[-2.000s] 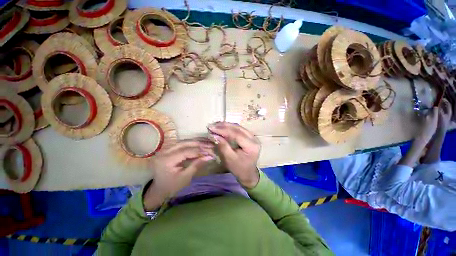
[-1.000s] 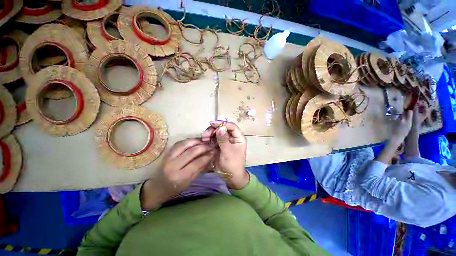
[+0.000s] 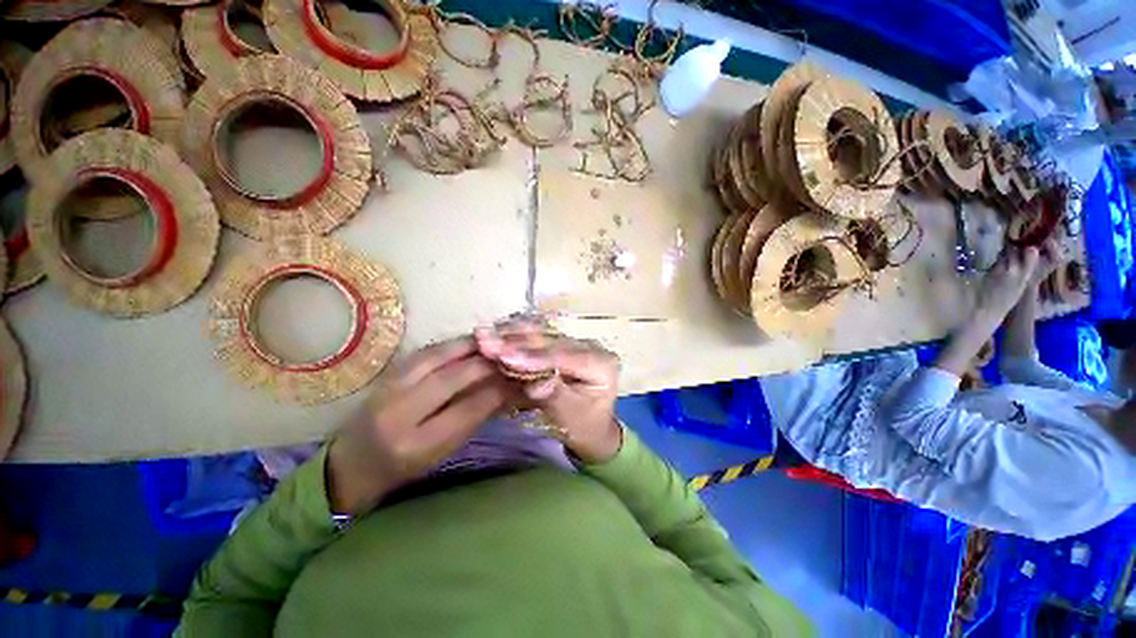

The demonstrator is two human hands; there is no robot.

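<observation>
My left hand [image 3: 421, 418] and my right hand [image 3: 567, 380] meet at the near edge of the table, low in the middle of the view. Their fingers pinch a thin brown twisted cord [image 3: 533, 373] between them; part of it is hidden by the fingers. A straw ring with a red inner rim [image 3: 231, 327] lies flat on the table just left of my hands. A cardboard pad [image 3: 623, 206] with brown spots lies beyond my right hand.
More red-banded rings [image 3: 75, 280] lie heaped at left. Tangled cords [image 3: 449, 131] lie along the far side beside a white bottle [image 3: 693, 77]. Stacked corded rings [image 3: 810, 137] stand at right. A co-worker in a light top [image 3: 997, 436] works at far right.
The view has shifted a little. My hands stay together with the cord, and their fingers have changed position on it. The small white piece seen on the pad one second ago no longer shows there.
</observation>
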